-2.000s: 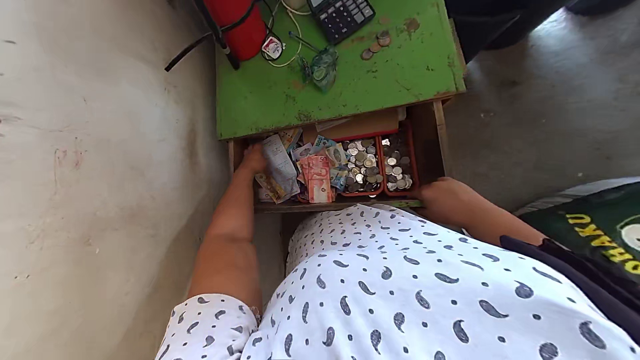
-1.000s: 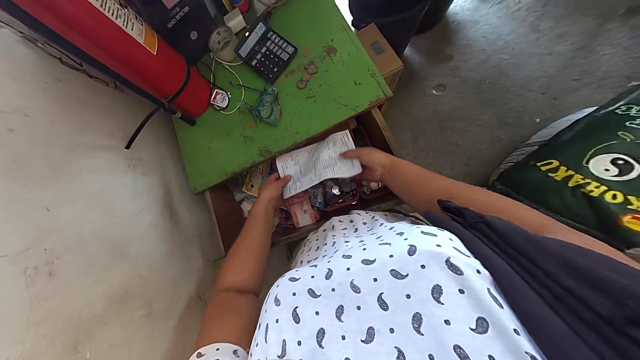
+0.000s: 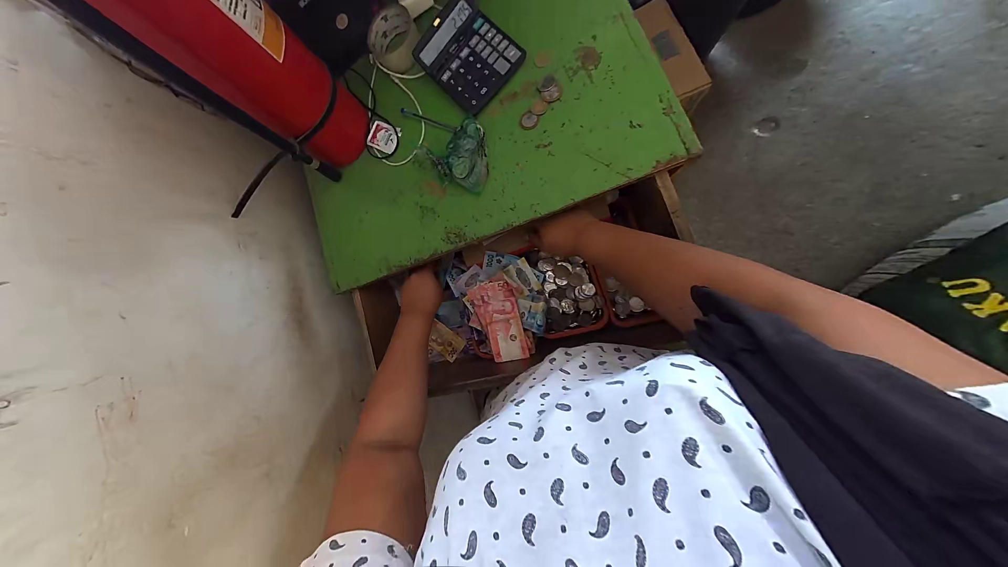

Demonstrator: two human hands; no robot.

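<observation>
A wooden drawer [image 3: 669, 206] stands pulled out beneath a green tabletop [image 3: 583, 150]. My left hand [image 3: 420, 293] reaches into its left side, next to loose banknotes [image 3: 500, 319]; the fingers are hidden under the table edge. My right hand [image 3: 563, 233] is inside the drawer toward the back, just above a red-rimmed tray of coins [image 3: 568, 293], its fingers mostly out of sight. A second tray of coins [image 3: 627, 305] lies to the right, partly covered by my right forearm. Whether either hand holds something cannot be seen.
On the tabletop are a calculator [image 3: 470, 57], several loose coins [image 3: 529, 120], a knotted green plastic bag [image 3: 468, 156], white cable and a tape roll [image 3: 392, 38]. A red fire extinguisher [image 3: 260, 71] stands at the left by the wall. A cardboard box [image 3: 671, 51] sits beyond the table.
A second ago both hands held a white paper sheet above the drawer; now it is out of sight and both hands are inside the drawer, farther apart.
</observation>
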